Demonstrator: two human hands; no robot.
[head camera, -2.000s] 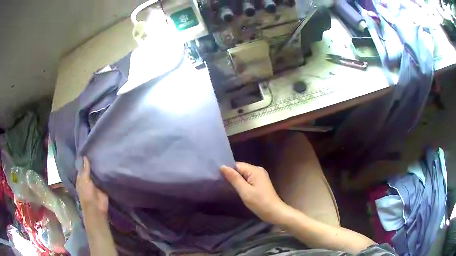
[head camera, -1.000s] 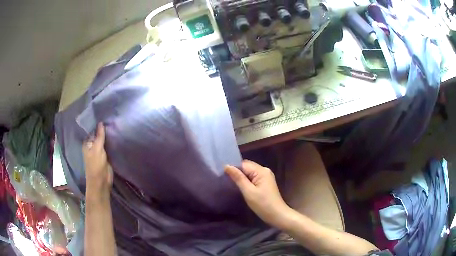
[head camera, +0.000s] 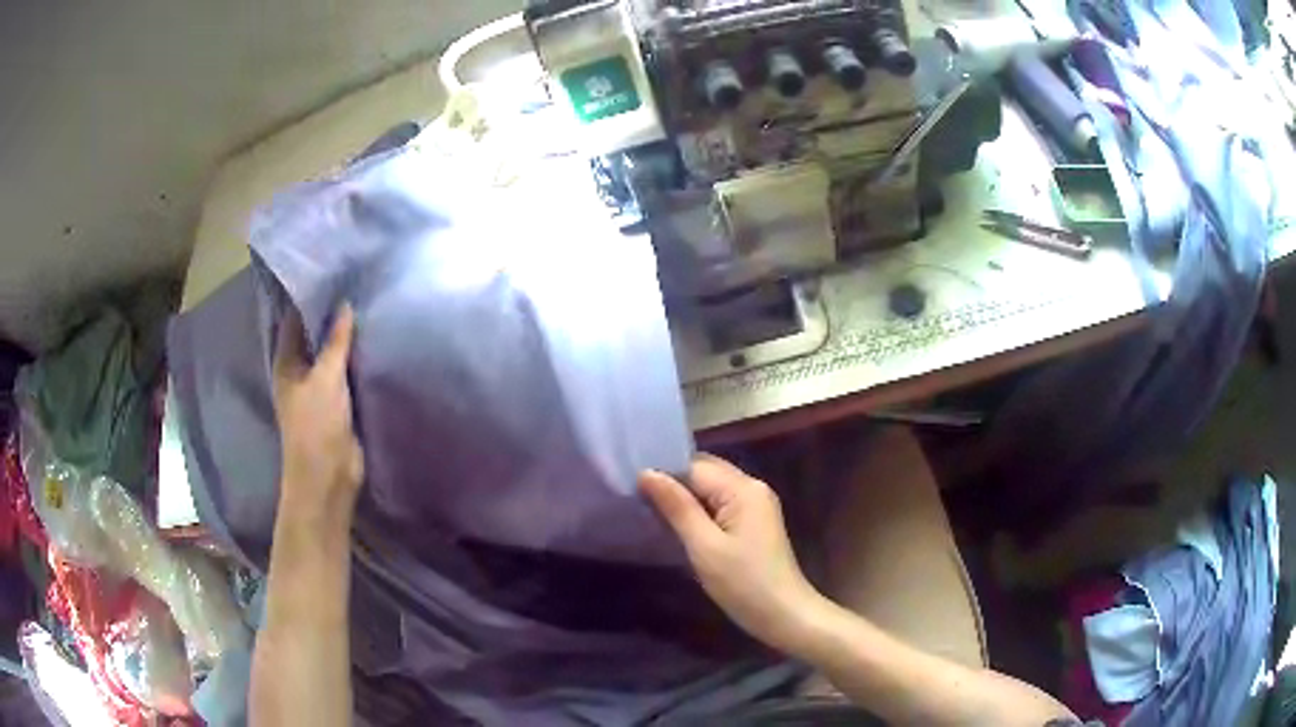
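Observation:
A grey-purple cloth panel (head camera: 455, 384) lies over the table's left part and drapes down over the lap. Its upper part is washed out by the lamp. Its straight right edge runs up to the needle area (head camera: 620, 188) of the overlock machine (head camera: 796, 121). My right hand (head camera: 722, 528) pinches the panel's right edge below the table's front edge. My left hand (head camera: 316, 405) is at the panel's left side, a fold of cloth between its thumb and fingers. The presser foot is lost in glare.
Thread snips (head camera: 1038, 232), a small green tray (head camera: 1089, 193) and a dark round knob (head camera: 905, 300) lie right of the machine. Long blue-purple cloth (head camera: 1187, 284) hangs over the right end. A cloth bundle (head camera: 1208, 611) is at lower right, bagged materials (head camera: 128, 568) at lower left.
My left hand has moved up and right along the cloth and taken hold of a fold. My right hand keeps its pinch. The machine and table appear shifted slightly right and down in the view.

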